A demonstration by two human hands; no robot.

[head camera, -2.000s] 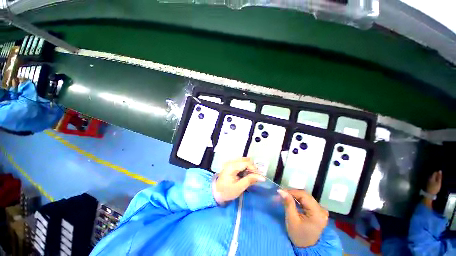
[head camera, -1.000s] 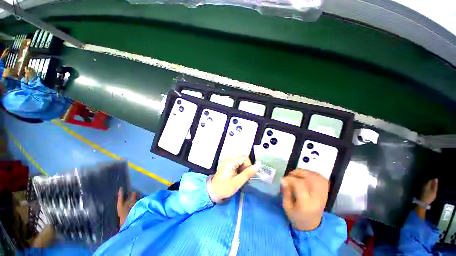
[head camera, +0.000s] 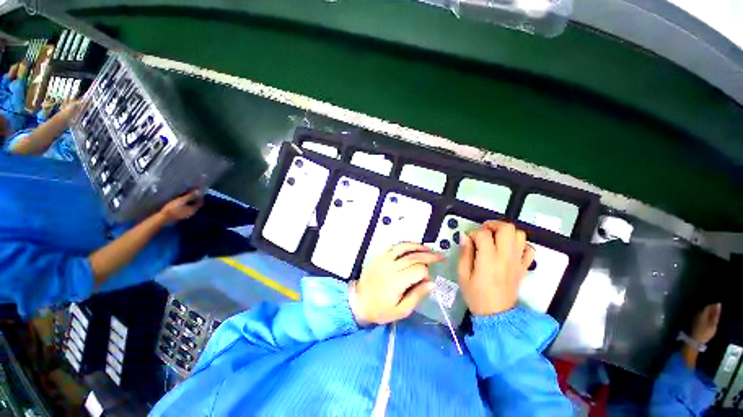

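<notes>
A black foam tray [head camera: 287,252] holds a row of pale phones or back covers, over a second tray [head camera: 588,213] whose phones show behind it. My left hand [head camera: 393,283] and my right hand [head camera: 495,267] are over the fourth phone [head camera: 463,221] from the left. Fingertips of both are beside its dark camera circles, fingers bent. A small white printed label [head camera: 445,291] shows between my hands, with a thin white strip [head camera: 450,324] below it. Whether either hand pinches a small film cannot be told; the fingertips hide it.
At left, a person in blue [head camera: 49,216] holds a stack of clear blister trays [head camera: 130,134] by the bench. A whitish roll or wad [head camera: 615,229] lies right of the trays, shiny film [head camera: 582,301] below it. Another person's hand [head camera: 705,322] is at far right.
My right hand has moved up to the camera circles, and my left fingertips have also come to that phone. At left, the neighbour's blister stack has risen from low down to bench height.
</notes>
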